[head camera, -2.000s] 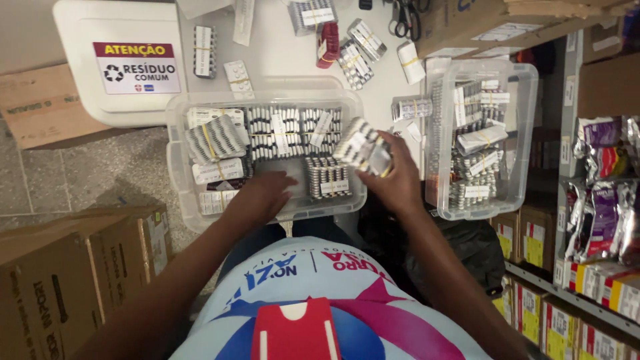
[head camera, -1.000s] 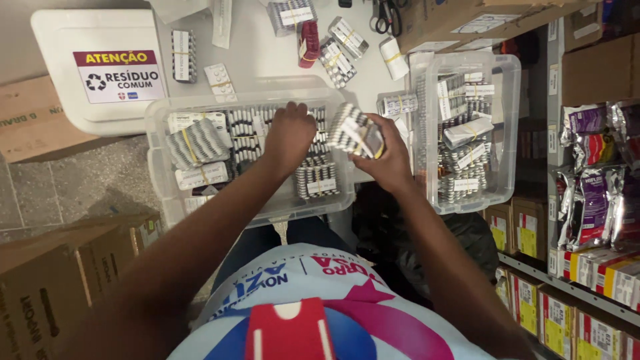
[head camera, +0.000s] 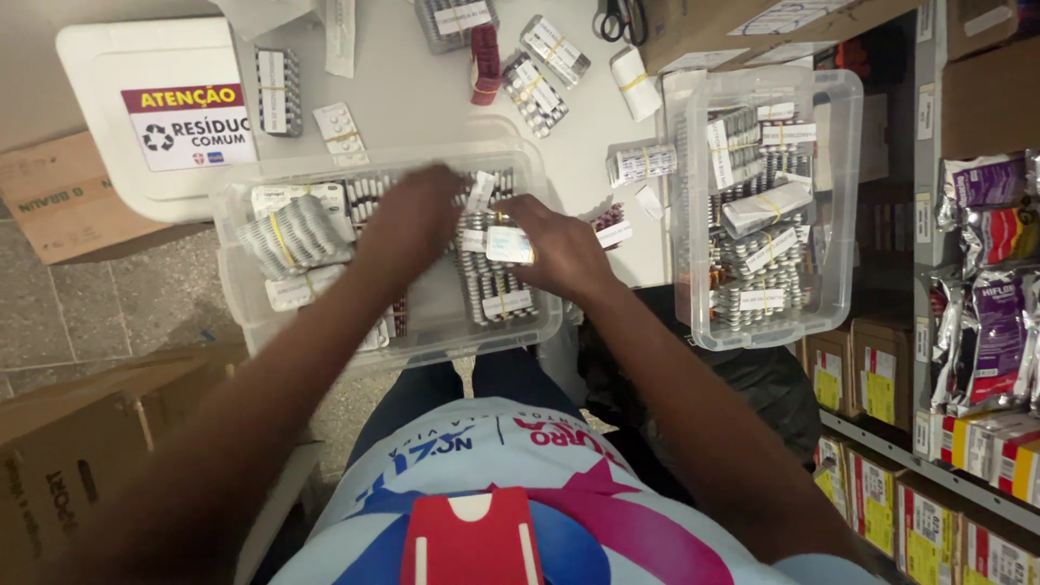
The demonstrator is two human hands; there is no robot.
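Note:
A clear plastic bin [head camera: 382, 345] holds banded bundles of blister packs. Over its middle is my left hand [head camera: 422, 219], blurred, its fingertips at the packed strips; whether it grips anything is not clear. My right hand [head camera: 561, 248] is at the bin's right part, thumb and fingers on a labelled blister bundle [head camera: 510, 244]. A silver bundle with a yellow rubber band [head camera: 294, 237] lies at the bin's left, above a white labelled bundle [head camera: 305, 288]. Below my hands, another banded bundle [head camera: 505, 303] sits in the bin's front right part.
A second clear bin [head camera: 845, 203] with blister bundles stands at right. Several loose bundles, including a red one [head camera: 485, 65], lie on the table [head camera: 406, 106] beside black-handled scissors [head camera: 621, 20]. A white lid [head camera: 154, 49] is at upper left. Shelves with boxes [head camera: 877, 382] stand at far right.
The blister bundle at my right hand, held up at the bin's right edge before, is now lower and inside the bin. My left hand stays over the bin's middle. The view has shifted slightly.

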